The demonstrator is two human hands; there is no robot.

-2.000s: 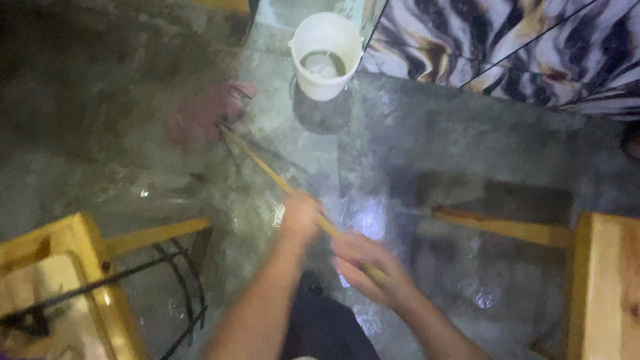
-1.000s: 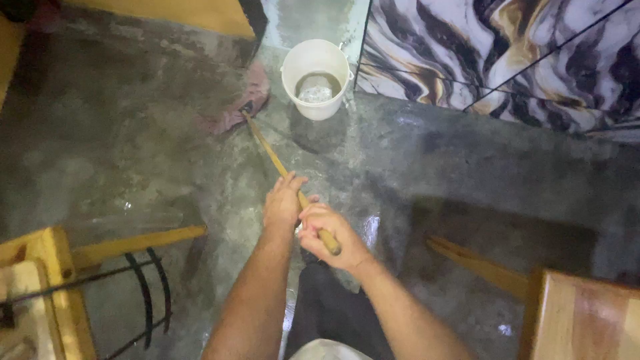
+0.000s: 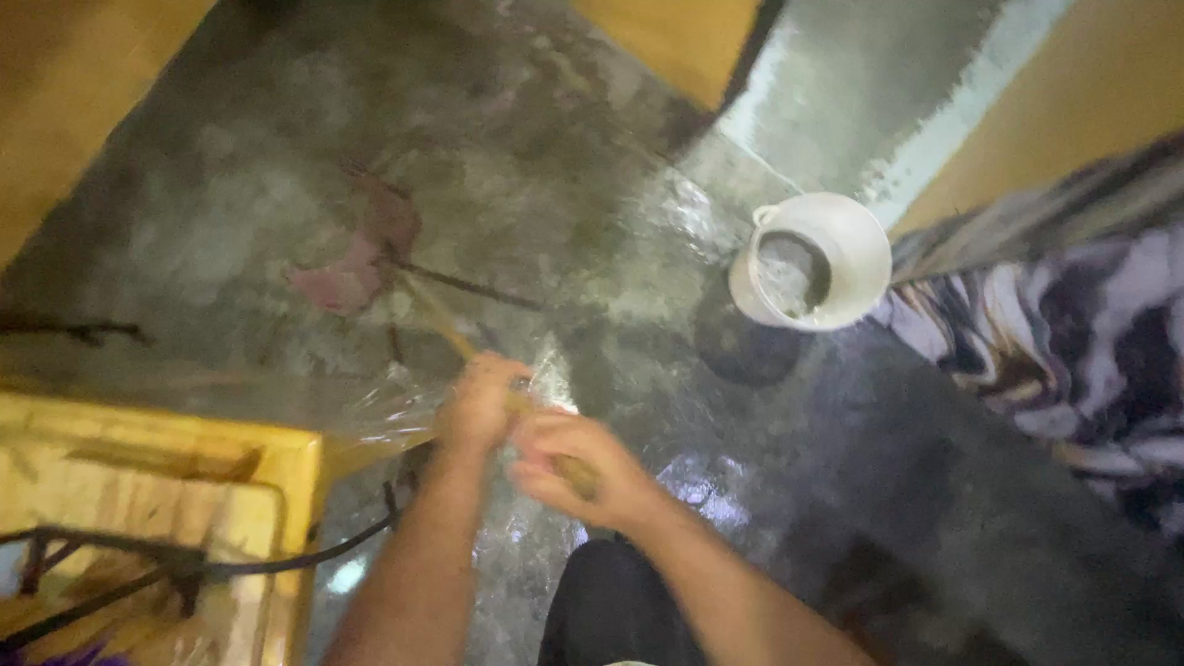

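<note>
My left hand [image 3: 483, 402] grips a wooden mop handle [image 3: 444, 319], and my right hand [image 3: 578, 462] is closed around the same handle just below, close to its rounded end. From my hands the handle slants up and left to a reddish cloth [image 3: 356, 264] that lies spread on the wet concrete floor [image 3: 592, 231]. To the right of the cloth stands a white plastic bucket [image 3: 856, 264] with greyish liquid inside. Both hands are somewhat blurred.
A wooden chair or stool [image 3: 296, 499] with black metal bars is at the lower left. Marble-patterned panels [image 3: 1008, 342] line the right side. Yellow wall surfaces [image 3: 83, 102] show at the upper left and upper right. My dark-clothed knee [image 3: 615, 601] is at the bottom.
The view has swung left. The cloth, beside the bucket's left a second ago, now lies farther from it, with the handle slanting more to the left. Both hands remain on the handle.
</note>
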